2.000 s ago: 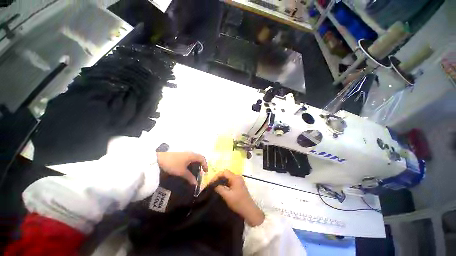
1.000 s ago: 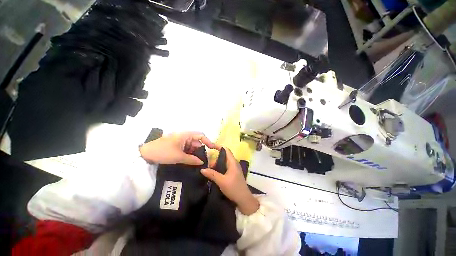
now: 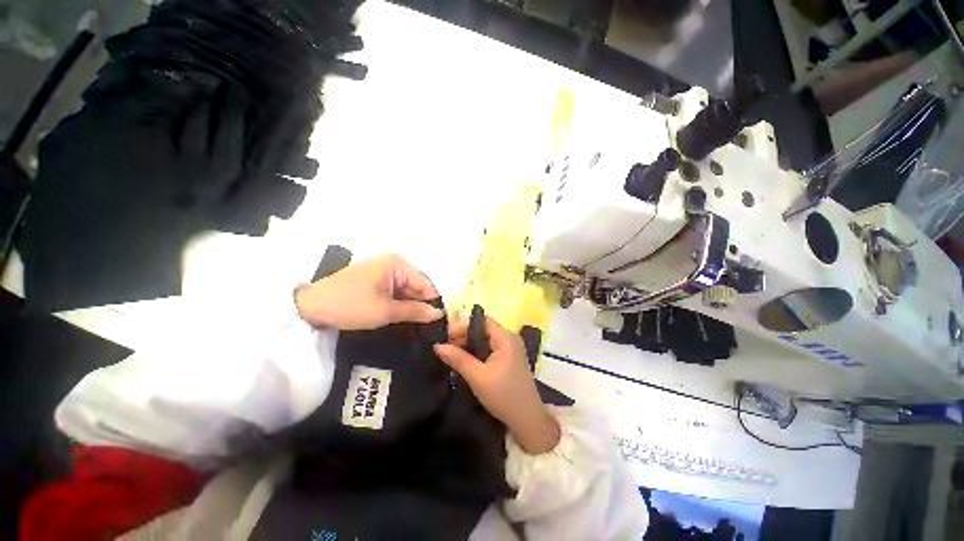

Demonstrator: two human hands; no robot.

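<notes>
A black fabric panel (image 3: pixel 407 444) with a white woven brand label (image 3: pixel 367 397) lies at the table's front edge and over my lap. My left hand (image 3: pixel 370 296) pinches the panel's upper edge at a small black tab. My right hand (image 3: pixel 499 378) grips a short black strip (image 3: pixel 478 330) at the same edge, just right of my left fingertips. A yellow sheet (image 3: pixel 510 259) lies on the table beyond my fingers. The presser foot and needle area (image 3: pixel 571 283) is up and right of my hands, apart from the fabric.
The white sewing machine (image 3: pixel 655 227) fills the right side. Small black pieces (image 3: pixel 677 333) lie by its arm. A large stack of cut black pieces (image 3: pixel 180 127) is at the left. A black cable (image 3: pixel 645 383) crosses the table at right. A person's clear presence is not visible.
My view has moved closer to the table and machine. My hands have shifted from holding the zipper edge to pinching the small black ends, which now sit slightly apart.
</notes>
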